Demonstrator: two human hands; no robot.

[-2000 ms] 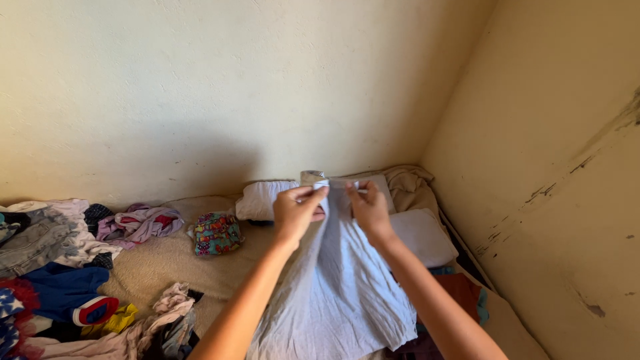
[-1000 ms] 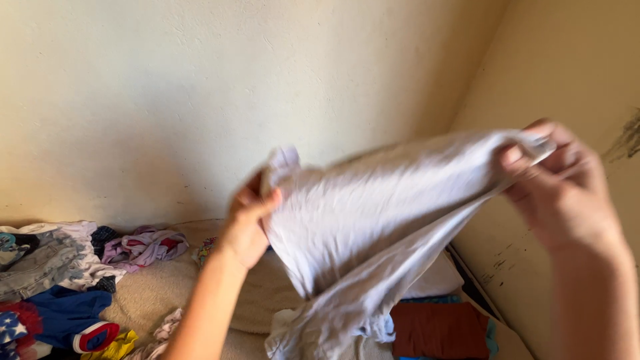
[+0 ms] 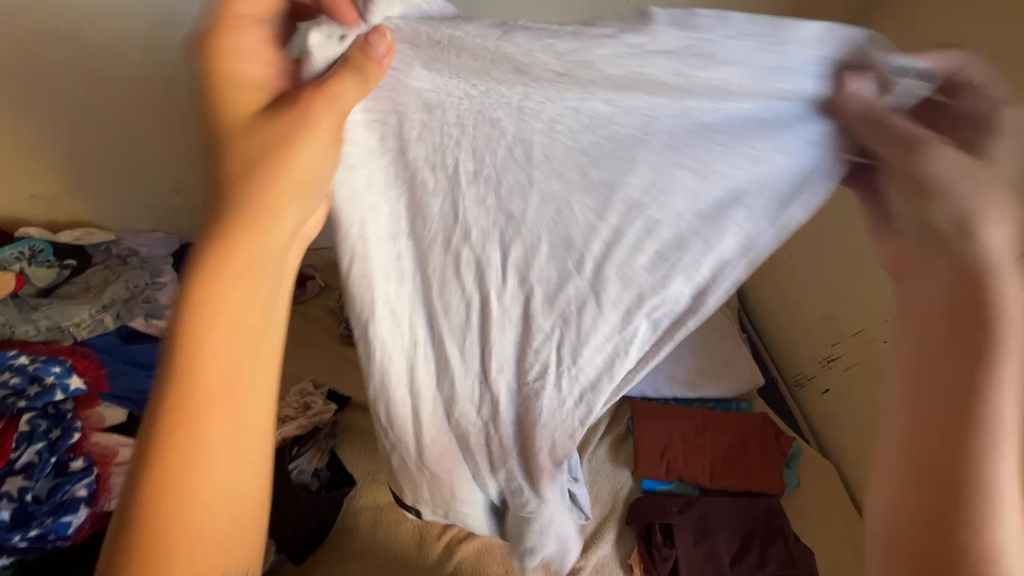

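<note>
A pale grey-white cloth garment (image 3: pixel 512 200) hangs spread between my hands, its upper edge pulled nearly level and its lower part bunched and wrinkled. My left hand (image 3: pixel 296 96) pinches the upper left corner between thumb and fingers. At the upper right, my right hand (image 3: pixel 920 128) grips the other corner; it is blurred. The garment's lower end hangs low in front of the tan blanket (image 3: pixel 464 552).
Loose clothes lie at the left, among them a star-patterned blue cloth (image 3: pixel 44 456) and a grey garment (image 3: pixel 96 296). Folded rust-brown (image 3: pixel 704 444), dark maroon (image 3: pixel 720 532) and white cloths (image 3: pixel 704 360) lie at the right, near the marked wall (image 3: pixel 824 320).
My hands, close together two seconds ago, have moved wide apart with the garment stretched between them. The garment now hangs higher and nearer in the view.
</note>
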